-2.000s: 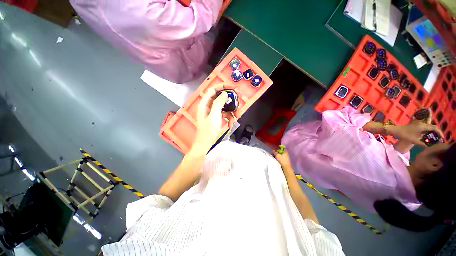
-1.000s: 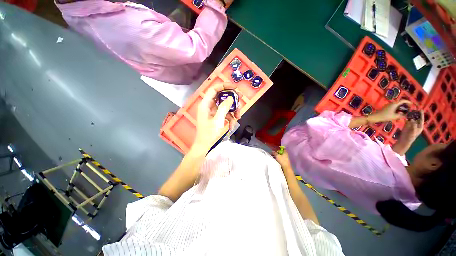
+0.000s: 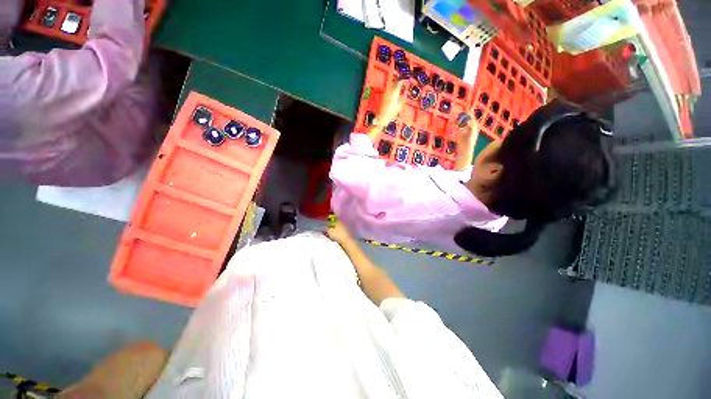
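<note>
The orange-red divided parts tray [image 3: 181,209] lies at the left of the view. Several dark smartwatches [image 3: 234,129] sit in its far compartment; its other large compartments hold no watch. My right hand [image 3: 337,231] is low beside my white coat, closed around a small yellow-green handle [image 3: 332,221], possibly a screwdriver; the rest of that tool is hidden. Only my left forearm shows, blurred at the lower left edge. My left hand is out of the picture, so what it holds cannot be seen.
A green bench [image 3: 242,39] stands ahead. A person in pink [image 3: 405,199] works at the right over an orange-red grid tray [image 3: 382,86] of watches. Another pink-clad person [image 3: 70,101] is at the left. A purple box [image 3: 567,354] and striped floor tape [image 3: 429,251] show at the right.
The view has turned to the right, so the tray shows further left. My left hand and its watch have left the tray and the picture. My right hand still holds the yellow-green handle.
</note>
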